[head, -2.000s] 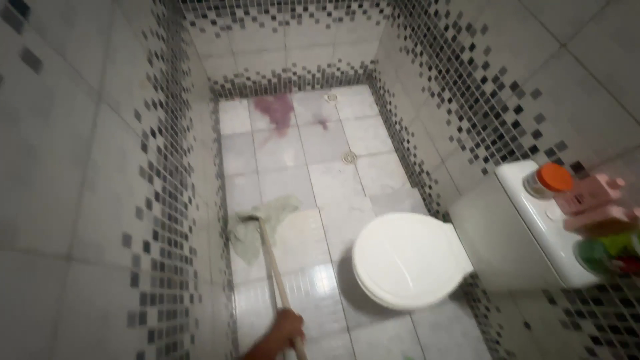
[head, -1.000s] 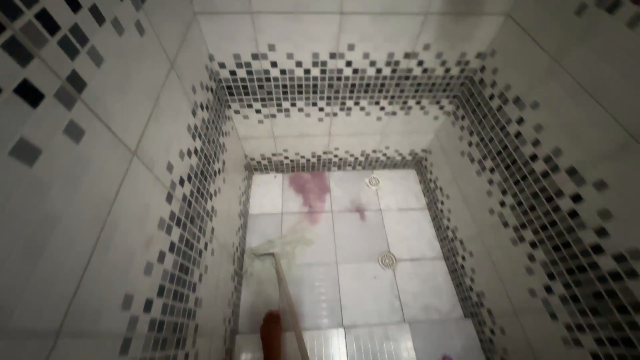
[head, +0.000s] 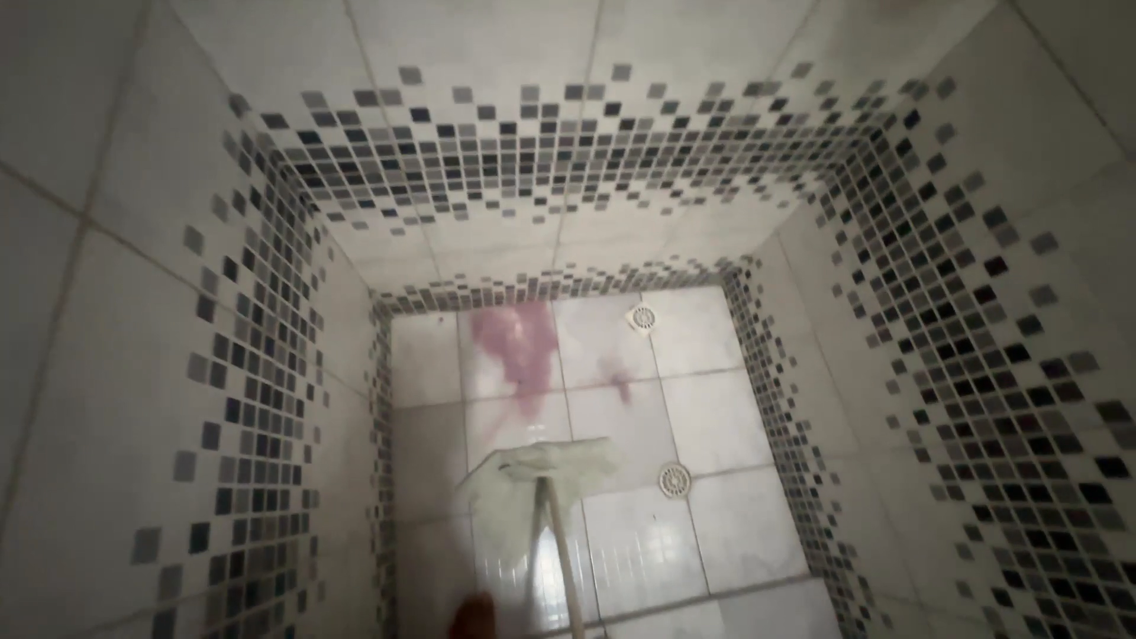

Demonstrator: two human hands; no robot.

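A pale greenish cloth [head: 515, 497] is draped over the head of a floor squeegee or mop on the tiled floor. Its light-coloured stick handle [head: 564, 559] runs down to the bottom edge. Left of the handle, at the bottom edge, a blurred brown shape [head: 473, 617] shows, apart from the stick; it may be part of my left hand, but I cannot tell. My right hand is not seen. Beyond the cloth, a pinkish-purple wet patch [head: 524, 351] lies near the back wall, with a smaller pink smear [head: 619, 382] to its right.
One round floor drain [head: 674, 480] sits right of the cloth, another drain [head: 642, 317] near the back wall. Tiled walls with black and grey mosaic bands close in the left, back and right sides. A low floor edge [head: 701, 599] crosses near the bottom.
The cloth and its stick have moved away from the left wall, toward the middle of the floor. The view has swung forward, and the toilet has left it. Two seconds ago a hand gripped the stick.
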